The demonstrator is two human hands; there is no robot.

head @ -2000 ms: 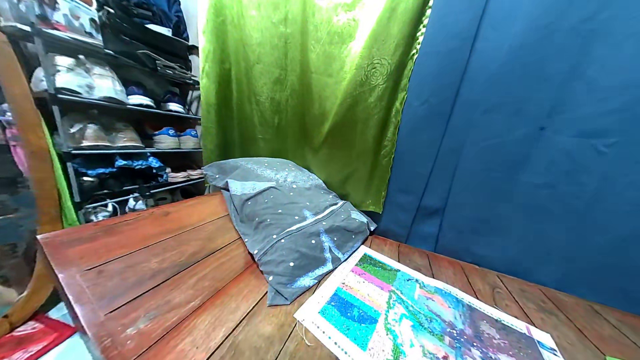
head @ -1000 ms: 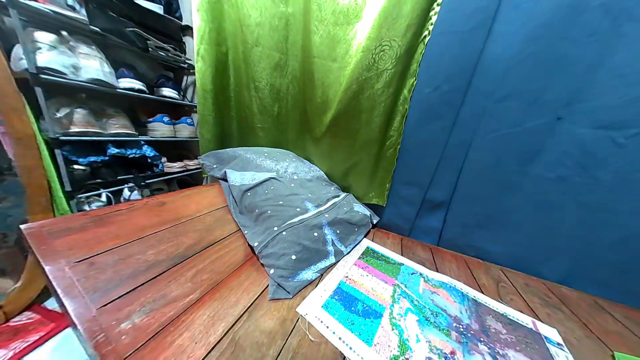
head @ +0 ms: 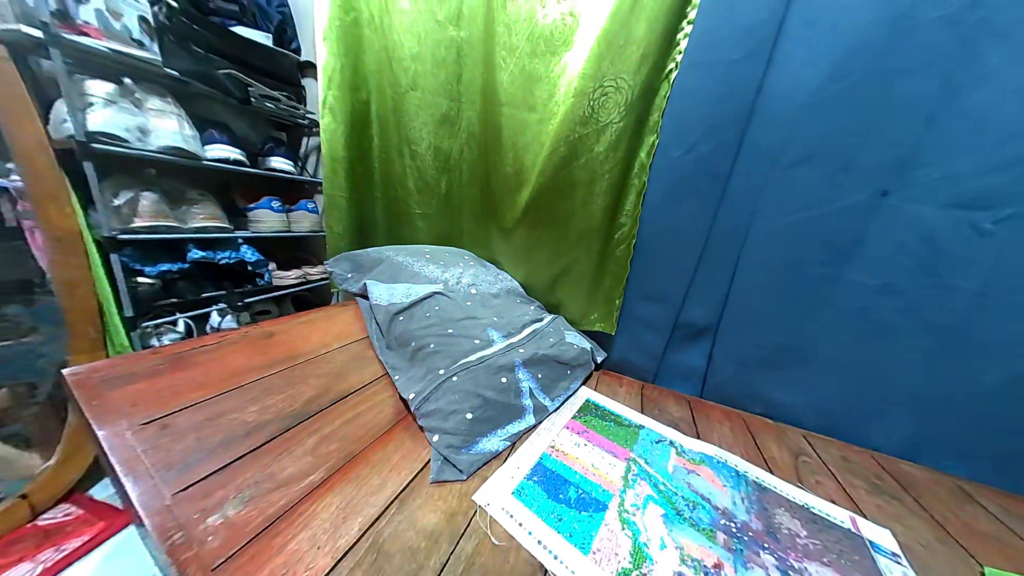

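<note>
Neither of my hands is in view. A diamond painting canvas [head: 688,496] with a white border lies on the slatted wooden platform [head: 280,424], its lower part cut off by the frame's bottom edge. Patches of blue, green, pink and purple cover its picture. Behind its upper left corner, a dark grey pillow [head: 480,344] with white dots and pale blue star shapes rests against the green curtain [head: 496,152]. A light seam or zipper line crosses the pillow. A loose thread shows by the canvas's left corner.
A shoe rack [head: 216,236] with several pairs of shoes stands at the left, behind the platform. A curved wooden frame [head: 68,264] rises at the left edge. Near the floor is a red packet or cloth [head: 60,532]. Blue fabric [head: 848,216] hangs along the right side.
</note>
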